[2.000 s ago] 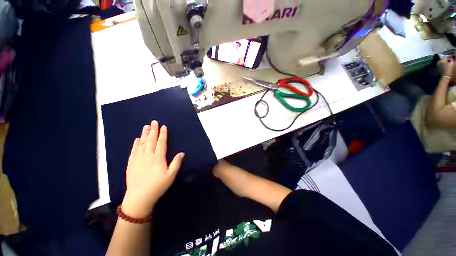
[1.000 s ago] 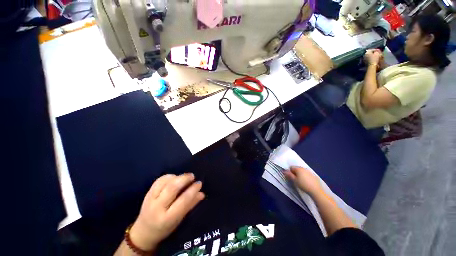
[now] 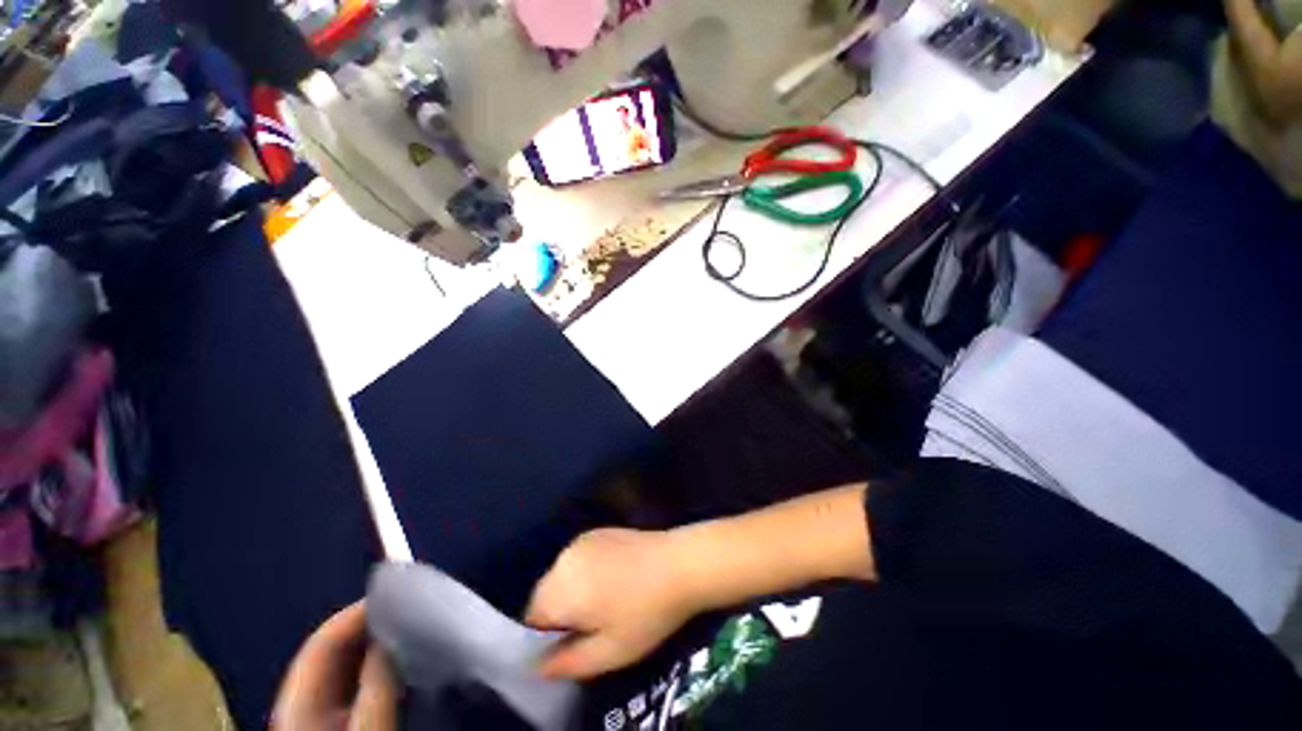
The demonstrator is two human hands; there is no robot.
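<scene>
A pale grey-white cut panel (image 3: 464,643) is held low in front of my body, slightly blurred. My right hand (image 3: 614,600) grips its right edge with the fingers closed on it. My left hand (image 3: 340,677) is at its left edge, blurred and partly cut off by the bottom of the picture, with its fingers curled at the cloth. A navy panel (image 3: 500,414) lies flat on the white machine table (image 3: 650,336), its far corner near the blue piece (image 3: 538,267) beside the needle area. The needle itself is too blurred to make out.
Red- and green-handled scissors (image 3: 800,179) and black cord lie on the table. A bright phone (image 3: 607,136) leans behind the needle area. Pale cut pieces (image 3: 1142,457) and navy cloth (image 3: 1199,314) are at right. Navy cloth (image 3: 257,457) drapes left, beside a mixed cloth heap. A person shows top right.
My right hand has left the pale stack at right and is now in front of me, gripping a pale panel. My left hand has moved left to that panel. The view has turned left.
</scene>
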